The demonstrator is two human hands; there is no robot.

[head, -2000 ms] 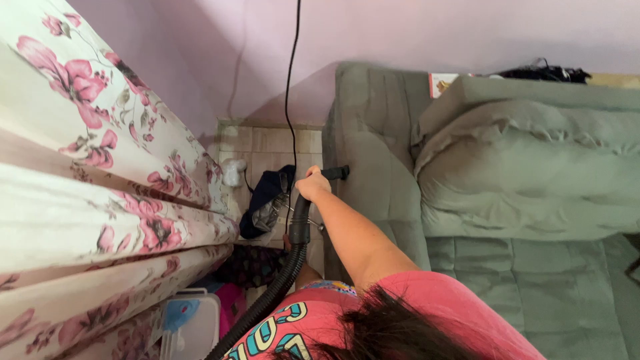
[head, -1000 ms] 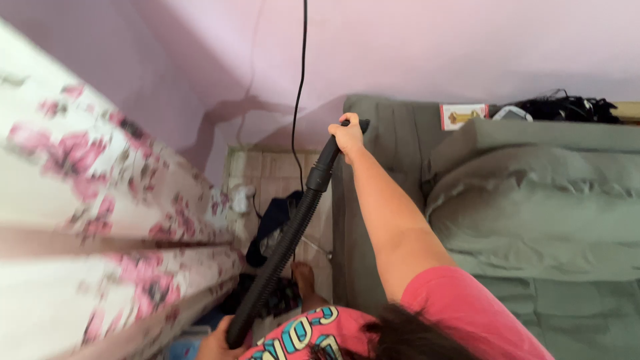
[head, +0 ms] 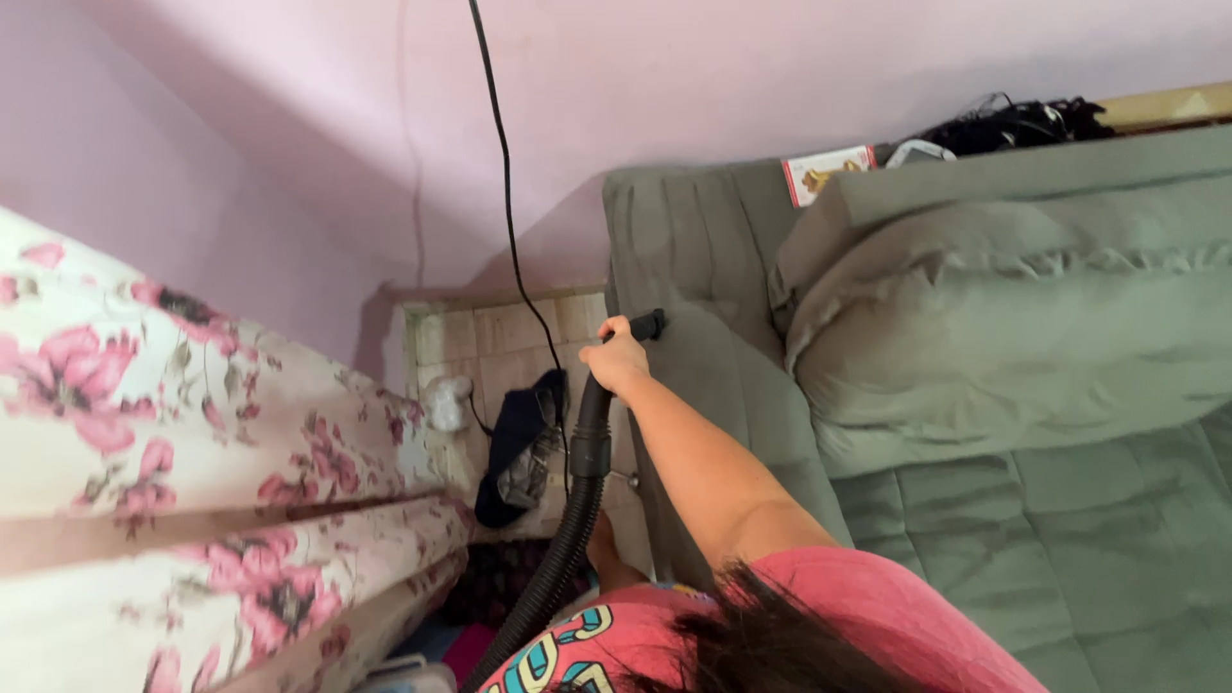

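My right hand (head: 616, 358) is closed around the curved black handle of a vacuum cleaner hose (head: 568, 539). The short nozzle (head: 650, 325) at its end rests against the armrest of a grey-green sofa (head: 731, 385). From the handle the ribbed hose runs down past my pink shirt to the bottom edge. My left hand is out of view. A black cable (head: 507, 183) hangs in front of the pink wall, down to the floor beside the hose.
A floral curtain (head: 289, 452) fills the left side. On the floor tiles (head: 500, 337) lie a dark blue cloth item (head: 520, 443) and a whitish bundle (head: 446, 402). A red-and-white box (head: 826, 173) and black tangled things (head: 1020, 125) sit behind the sofa back.
My right hand has brought the nozzle down from the upper part of the armrest, nearer to my body. My left hand, on the lower hose a second ago, has gone out of view.
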